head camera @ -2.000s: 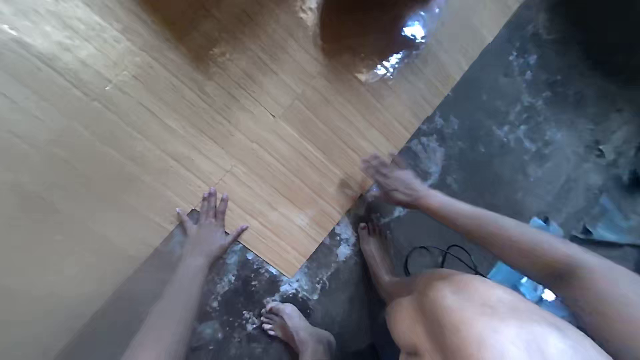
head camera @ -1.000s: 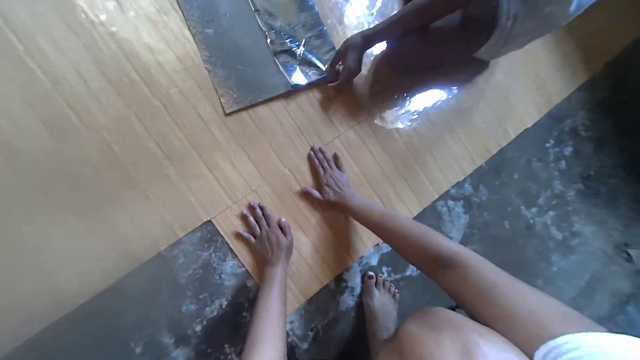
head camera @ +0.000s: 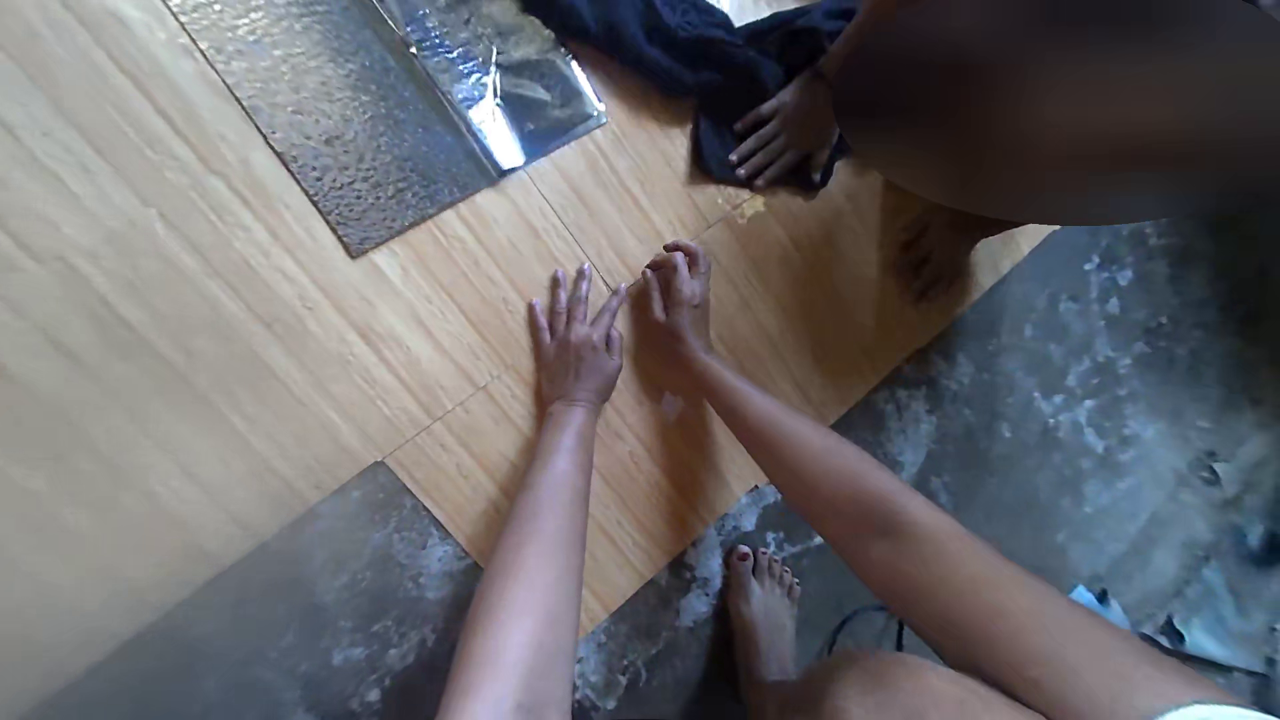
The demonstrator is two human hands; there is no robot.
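Observation:
My left hand (head camera: 578, 355) lies flat with spread fingers on a wood-pattern floor covering (head camera: 440, 340), just left of a dark seam (head camera: 565, 222). To its right, my right hand (head camera: 683, 295) rests on the same covering with bent fingers, at the corner where the seams meet. Neither hand holds a thing. Beyond them a dark sheet with a glossy, rippled surface (head camera: 340, 120) lies on the covering. A small pale scrap (head camera: 671, 405) lies below my right hand.
Another person's hand (head camera: 790, 130) presses on a dark cloth (head camera: 720, 150) at the top, with that person's foot (head camera: 940, 250) nearby. Bare, stained concrete (head camera: 1060, 400) borders the covering. A thin black cable (head camera: 850, 620) and bluish scraps (head camera: 1200, 610) lie at lower right.
The view has shifted. Both my hands have moved farther up the covering, to the seam corner. The other person's hand has left the dark sheet's corner and is now on a dark cloth.

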